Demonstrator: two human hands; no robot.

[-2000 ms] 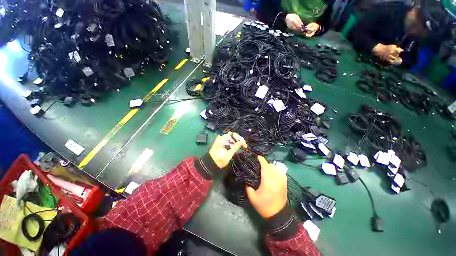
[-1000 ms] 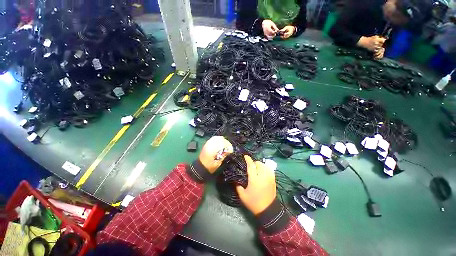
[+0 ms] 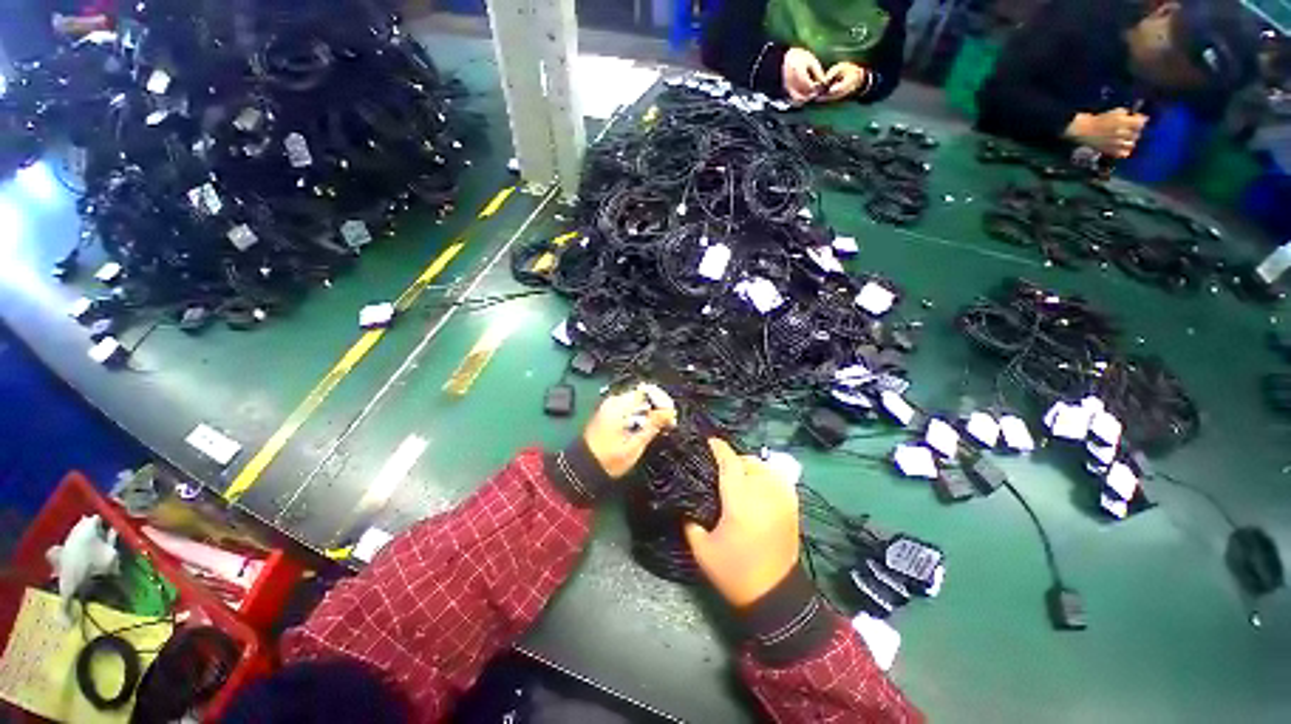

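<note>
A thick bundle of coiled black cables [image 3: 668, 506] is at the lower centre, over the green table. My right hand [image 3: 748, 530] is closed around its right side, thumb on top. My left hand [image 3: 623, 429] is at its upper left, fingers pinched on small metal connectors [image 3: 647, 412]; the fingers partly hide them. Thin cables run right from the bundle, under my right hand, to black square modules [image 3: 913, 563] with pale faces.
A large heap of coiled cables [image 3: 708, 241] lies just beyond my hands. A bigger heap [image 3: 269, 156] is at upper left, beside a pale post [image 3: 538, 99]. Smaller coils [image 3: 1048, 333] lie right. A red crate [image 3: 262, 587] is lower left. Two people's hands show at the far side.
The camera view has shifted slightly. My left fingers have changed their pose a little at the connectors. My right hand keeps its hold on the bundle.
</note>
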